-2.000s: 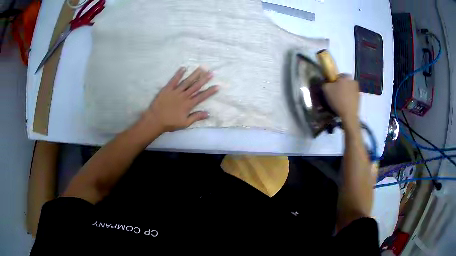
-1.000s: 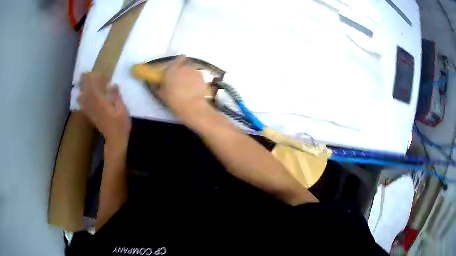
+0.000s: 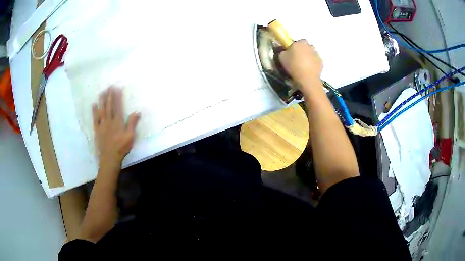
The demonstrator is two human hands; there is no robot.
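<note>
A pale fabric panel [image 3: 168,66] lies on the white-covered table [image 3: 352,56]; glare washes out much of its outline, but its near edge shows as a thin line. My right hand [image 3: 302,63] grips the handle of the steam iron [image 3: 270,53], whose plate is down at the panel's right part. My left hand [image 3: 113,120] is slightly blurred, fingers apart, over the panel's lower left part, holding nothing.
Red-handled shears [image 3: 53,58] lie on a brown strip [image 3: 47,148] at the left, beside a white tape ring [image 3: 41,45]. A dark iron rest [image 3: 343,6] is at the top right. Blue hoses [image 3: 415,97] run right. A round wooden stool [image 3: 275,137] stands below the table edge.
The iron, at the left a second ago, has moved right across the panel with my right hand. My left hand has moved from the brown strip onto the panel. The view has shifted.
</note>
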